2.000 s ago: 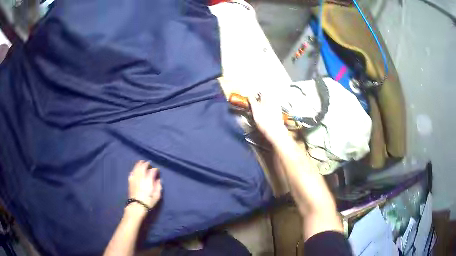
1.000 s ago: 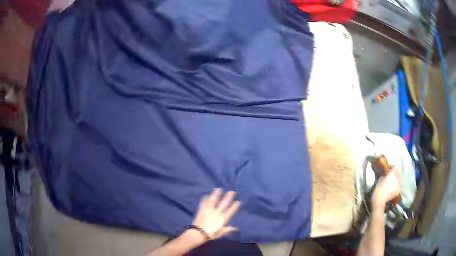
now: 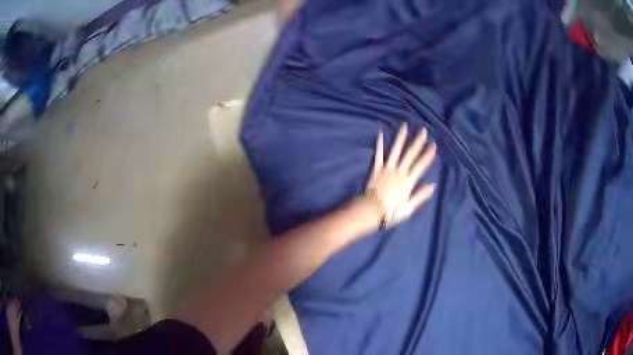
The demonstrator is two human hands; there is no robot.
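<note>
The navy fabric (image 3: 458, 243) lies over the pressing table and fills the middle and right of the view, with long folds running down its right part. My left hand (image 3: 404, 177) lies on the fabric with its fingers spread, palm down, and holds nothing. A dark band is at its wrist. My right hand is not in view. The iron is not in view.
A cream table edge (image 3: 295, 329) shows below the fabric. The pale floor (image 3: 139, 139) with bits of thread is at the left. Striped pieces (image 3: 149, 28) lie along the top left. Red cloth (image 3: 621, 340) is at the lower right edge.
The view has swung left to show the floor. My left hand lies on another part of the fabric, near its left side. My right hand, which held the iron, has left the picture.
</note>
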